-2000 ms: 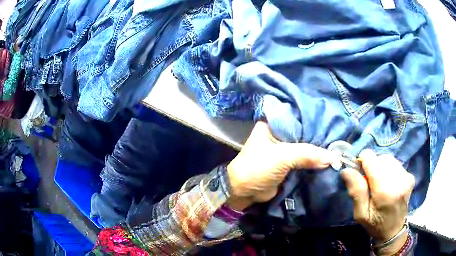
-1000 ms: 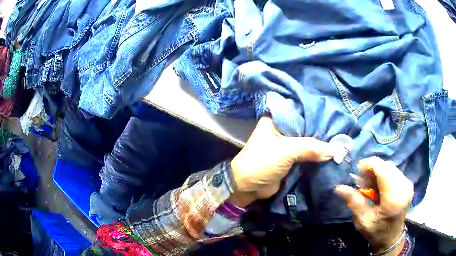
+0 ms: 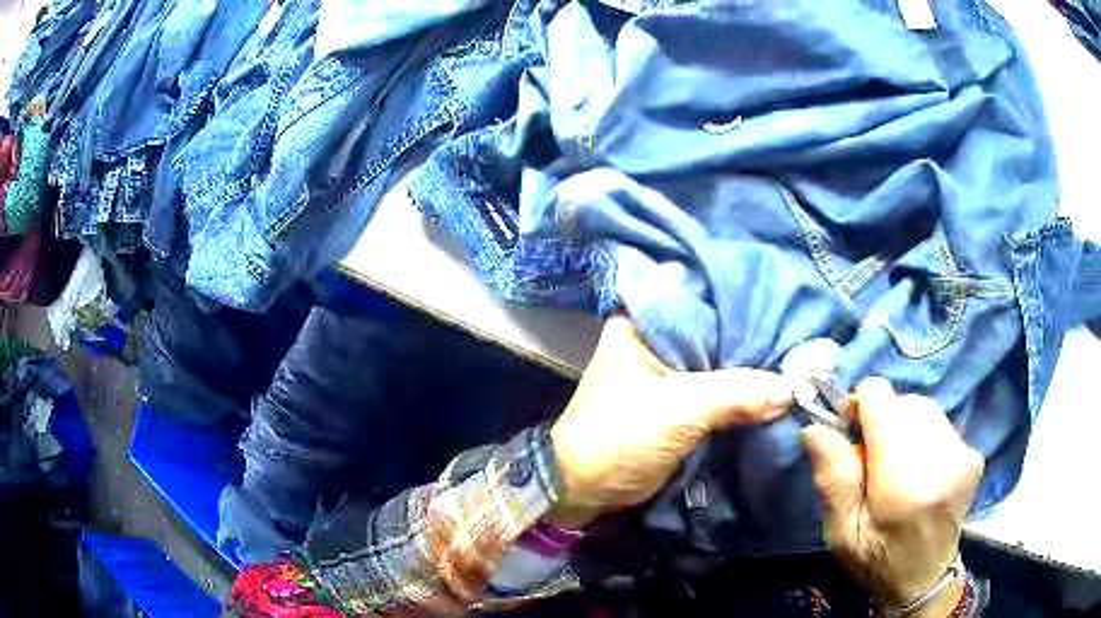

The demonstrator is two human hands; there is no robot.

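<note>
A blue denim garment lies spread over the table edge, its near part hanging down. My left hand grips its near edge, with the thumb beside a small pale round spot on the cloth. My right hand holds small thread snips. Their metal blades point at the pale spot, and a little orange of the handle shows between my fingers. The rest of the snips is hidden in my palm. Any thread at the blades is too small to tell.
A pile of denim garments lies at the upper left. The white table has its edge running diagonally below the garment. Dark cloth and blue surfaces are below left. Another denim piece is at the right.
The right hand, apart from the pale spot with the snips a second ago, has moved back up against it. The left hand keeps its grip. The whole view has shifted slightly.
</note>
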